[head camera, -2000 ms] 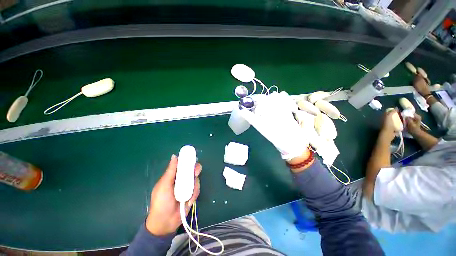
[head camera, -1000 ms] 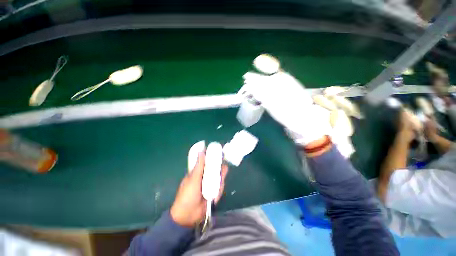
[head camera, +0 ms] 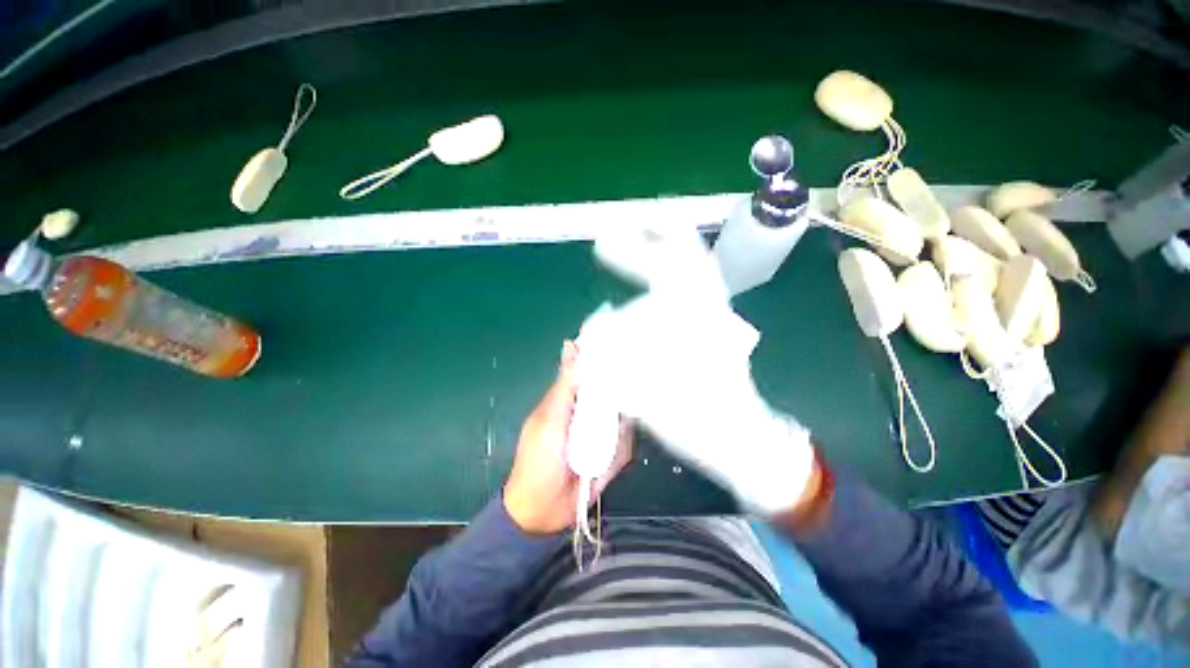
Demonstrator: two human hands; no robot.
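My bare left hand (head camera: 546,450) holds a corded oval piece (head camera: 594,444) upright, its cord loops hanging below. My gloved right hand (head camera: 698,379) lies over the upper part of that piece. White cloth seems to be at its fingers, but glove and cloth blur together, so I cannot tell its grip. The solvent dispenser (head camera: 757,248) stands just beyond the glove. A pile of corded pieces (head camera: 972,281) lies to its right, with a small white tag (head camera: 1023,384) at its near edge. The wipe pads are mostly hidden by the glove.
Corded pieces lie on the conveyor belt (head camera: 626,124) beyond the pale rail (head camera: 431,236). A drink bottle (head camera: 150,320) lies on its side at the left. A white ribbed tray (head camera: 144,587) sits in a carton below left. Another person's arm (head camera: 1148,437) is at the right edge.
My right hand has come from the dispenser to the piece in my left hand, uncovering the pile. The view has shifted left and down, showing the whole drink bottle and the tray.
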